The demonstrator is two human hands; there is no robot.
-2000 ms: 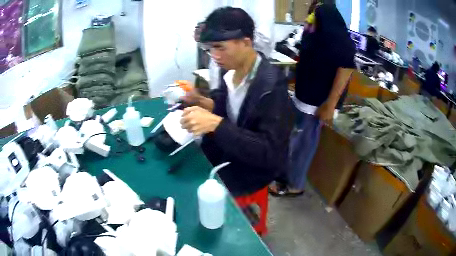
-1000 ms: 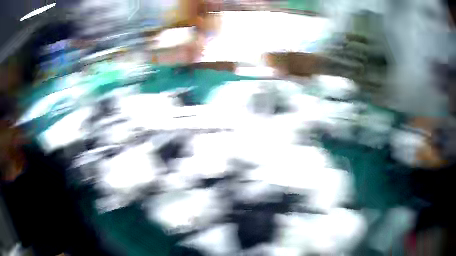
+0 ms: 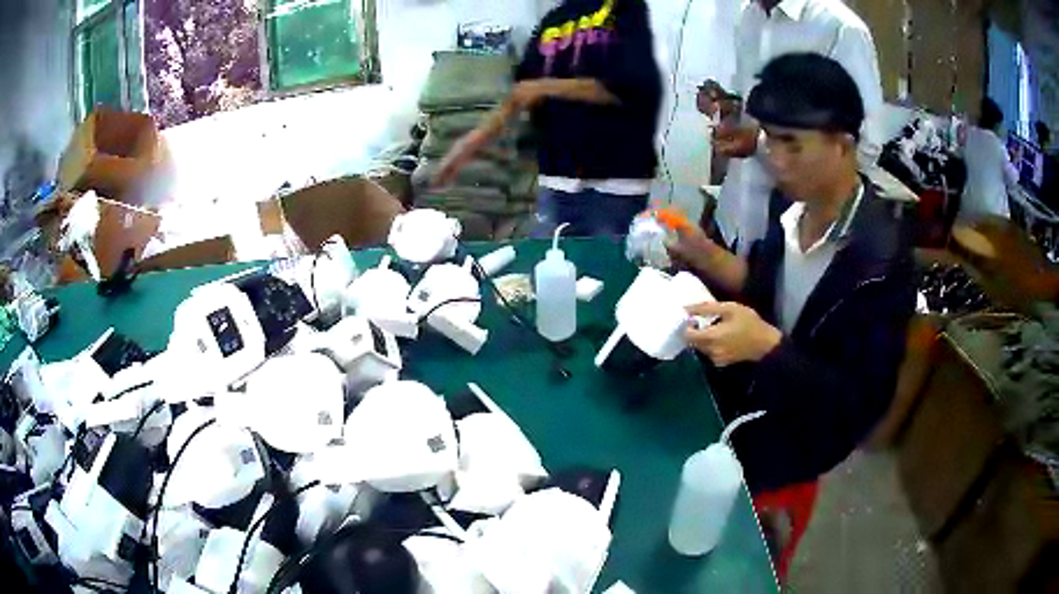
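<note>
Neither of my hands is in the picture. Nearest in front of me, many white dome cameras (image 3: pixel 397 439) lie piled on the green table (image 3: pixel 586 408), with black cables running among them. One camera near the back of the pile shows a dark panel with small squares on its white housing (image 3: pixel 223 330). A glossy black ball (image 3: pixel 362 562) shows at the bottom edge. A translucent wash bottle (image 3: pixel 704 499) with a bent spout stands at the table's right edge.
A seated coworker (image 3: pixel 813 302) at the right holds a white camera (image 3: pixel 657 313) and an orange item. A second wash bottle (image 3: pixel 556 297) stands farther back beside a small white block (image 3: pixel 590 288). Two people stand behind the table. Cardboard boxes (image 3: pixel 337 214) are beyond the far edge.
The view swung through a blurred sweep and now points farther left than two seconds ago. More of the pile and the window show. A person in a black top now stands behind the table.
</note>
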